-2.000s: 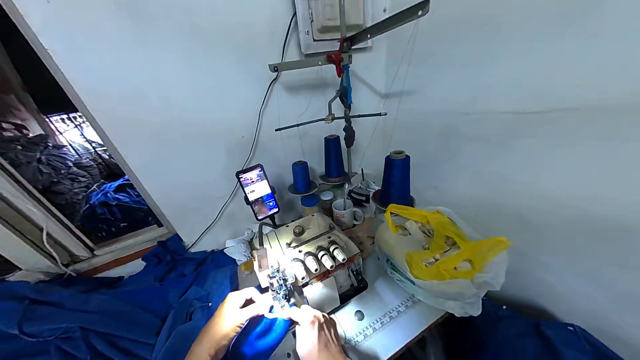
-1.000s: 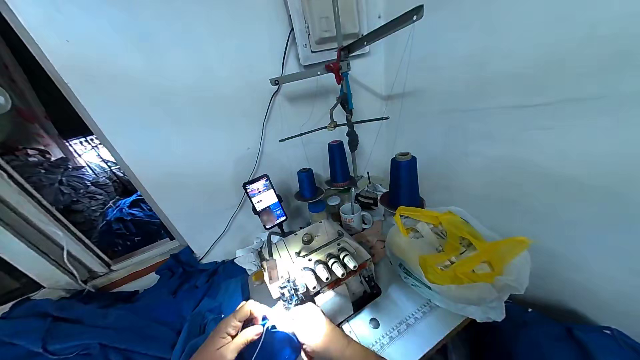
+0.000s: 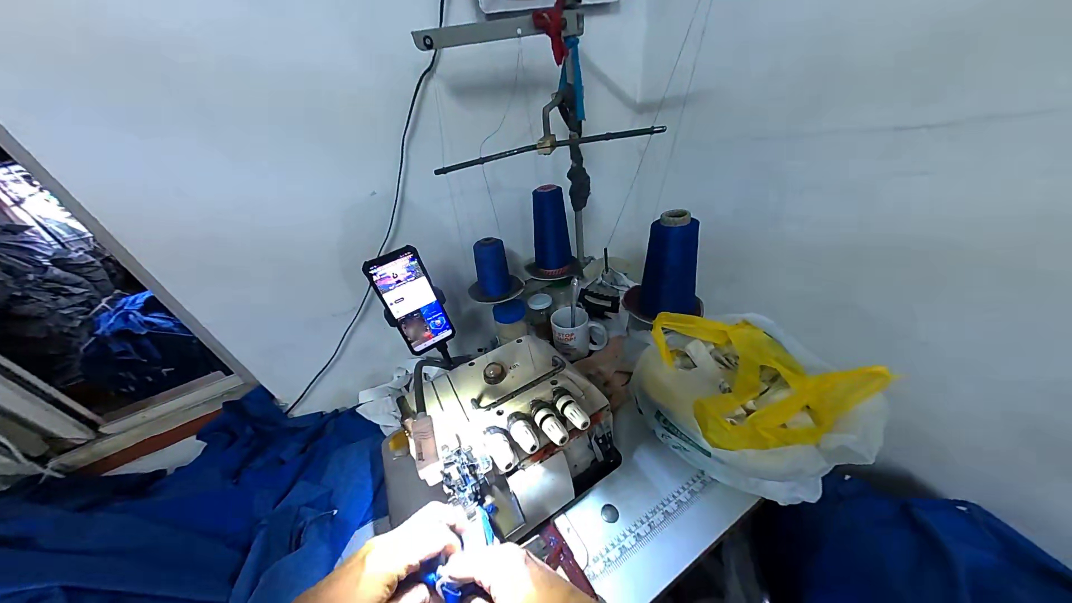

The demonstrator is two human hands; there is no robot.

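Observation:
An overlock sewing machine (image 3: 511, 410) stands on the table, its needle and presser foot area (image 3: 465, 477) brightly lit. Just in front of the foot, my left hand (image 3: 410, 548) and my right hand (image 3: 502, 574) are close together, both pinching a piece of blue fabric (image 3: 444, 586). A narrow blue strip runs from between them up to the foot. Glare and the frame's lower edge hide parts of the fingers. Cones of blue thread (image 3: 672, 264) stand behind the machine under a thread stand (image 3: 548, 144).
Blue cloth (image 3: 209, 519) is heaped at the left. A lit phone (image 3: 410, 300) sits in a holder behind the machine, near a white mug (image 3: 574, 333) and jars. At the right lies a white plastic bag (image 3: 846, 435) with a yellow one in it. The table (image 3: 645, 536) bears a printed ruler.
Less of the blue fabric shows under my hands than before, and they now hold it bunched near the machine. The view has shifted, with the upper thread stand out of frame.

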